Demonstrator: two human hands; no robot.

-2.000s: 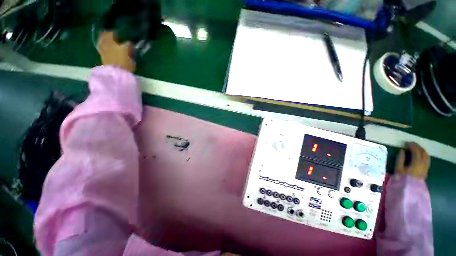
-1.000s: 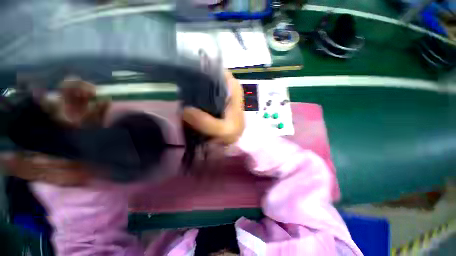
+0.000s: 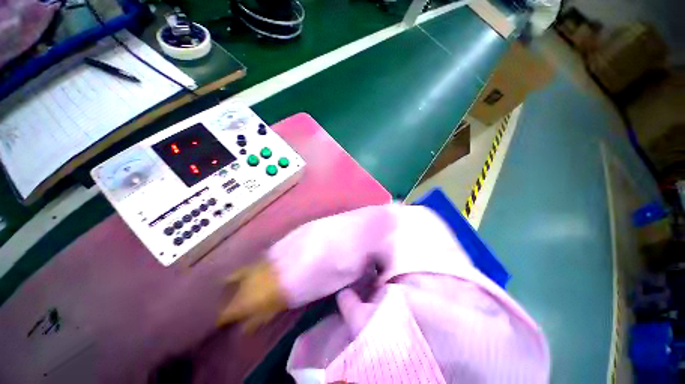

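Observation:
The white headset tester lies tilted in view on the pink mat, its two red readouts lit. No plug or cable shows in its lower sockets. My right hand is blurred, low over the mat in front of the tester and not touching it. Its fingers look apart and nothing shows in it. A dark, blurred thing is cut off by the bottom edge below the hand; I cannot tell what it is. My left hand is out of the picture.
A paper sheet with a pen lies on a board behind the tester, beside a white tape roll. A black headset lies further back. A blue bin is beside my right sleeve. Cardboard stands beyond.
The view has swung to the right. The dark headset bundle by my hands a second ago is no longer clearly seen. My left hand has left the picture; my right hand shows without the bundle.

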